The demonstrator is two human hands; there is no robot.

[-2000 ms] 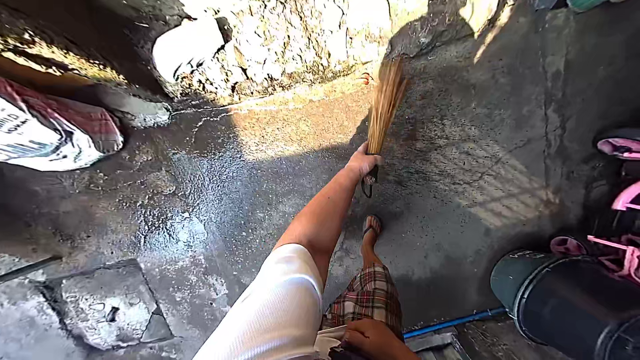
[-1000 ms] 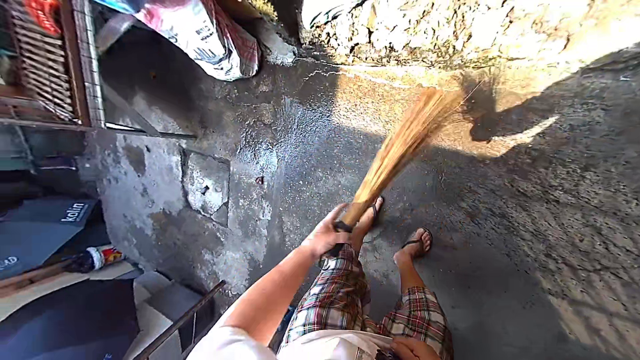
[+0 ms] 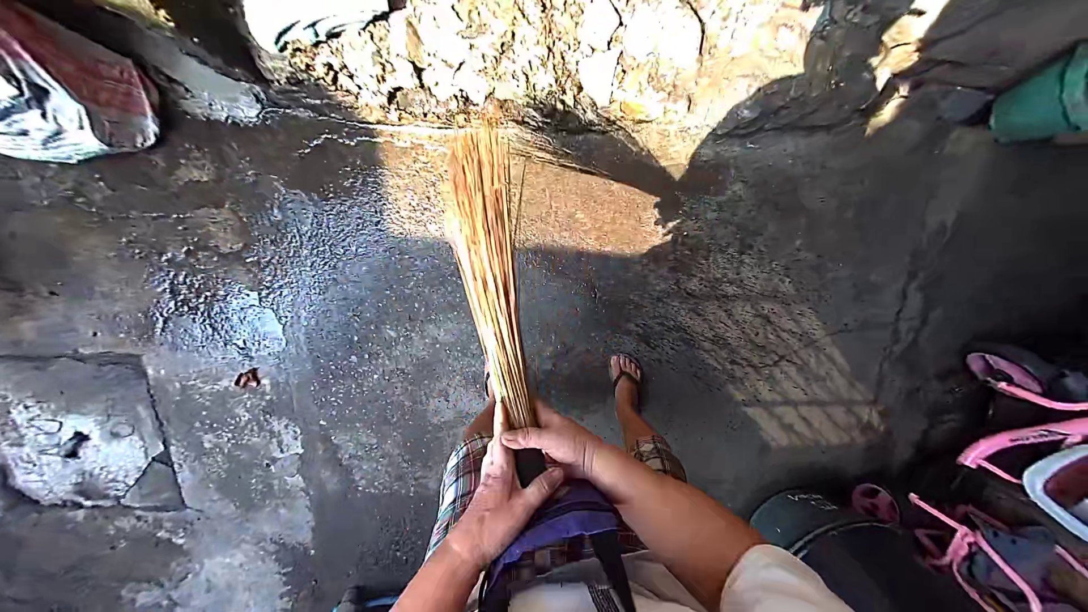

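A stick broom of thin tan ribs (image 3: 493, 280) points away from me, its bound end near my waist and its tips toward the foot of the rough wall. My left hand (image 3: 501, 501) lies along the left side of the bound end, thumb across it. My right hand (image 3: 557, 438) wraps the ribs from the right, just above the dark binding. Both hands are close together on the broom. The palms and the lower end of the binding are partly hidden. Whether the tips touch the ground cannot be told.
Wet concrete floor (image 3: 382, 340) lies around my sandalled feet. A sunlit rough stone wall (image 3: 544, 51) runs along the top. A sack (image 3: 76, 93) lies upper left, a square slab (image 3: 81, 433) lower left. A dark bin (image 3: 850, 544), pink-framed items (image 3: 960, 544) and a green container (image 3: 1041, 102) stand at right.
One second ago one hand held the broom, slanting to the upper right. Now both hands are on it and it points nearly straight ahead. The view has swung to the right.
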